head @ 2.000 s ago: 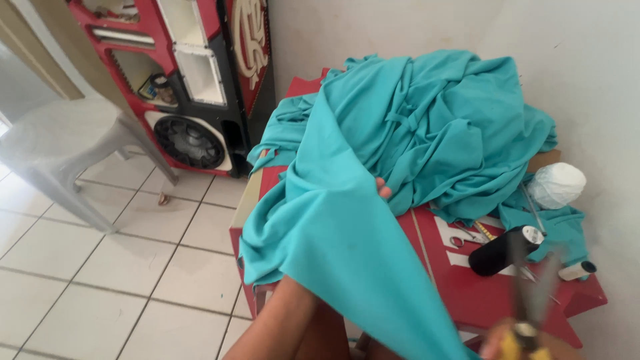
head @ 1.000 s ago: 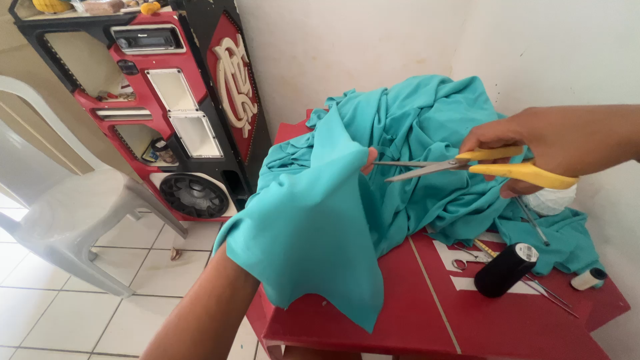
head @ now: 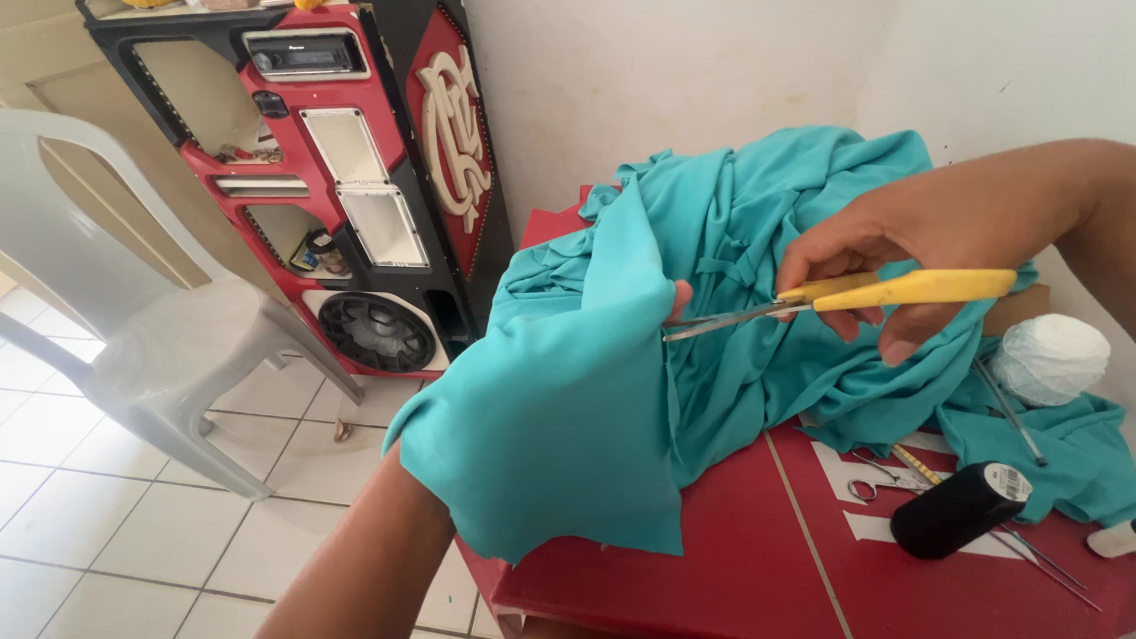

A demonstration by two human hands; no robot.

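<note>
Teal fabric [head: 568, 417] drapes over my left hand [head: 682, 300], whose fingertips show at the cloth's right edge and pinch it; the rest of that hand is hidden beneath. My right hand [head: 874, 266] grips yellow-handled scissors [head: 887, 291]. Their blades are slightly apart and point left, with the tips at the fabric edge beside my left fingertips. Behind them, a large heap of the same teal cloth [head: 754, 204] lies on the red table [head: 710, 568].
At the table's right are a black thread cone [head: 954, 512], small metal scissors [head: 879, 488], a white ball [head: 1052, 358] and thin metal tools [head: 1047, 559]. A plastic chair [head: 177, 346] and a red-black speaker cabinet [head: 355, 177] stand left.
My right hand and the scissors, low at the right two seconds ago, came up to the fabric edge by one second ago. The blades have since moved closer together.
</note>
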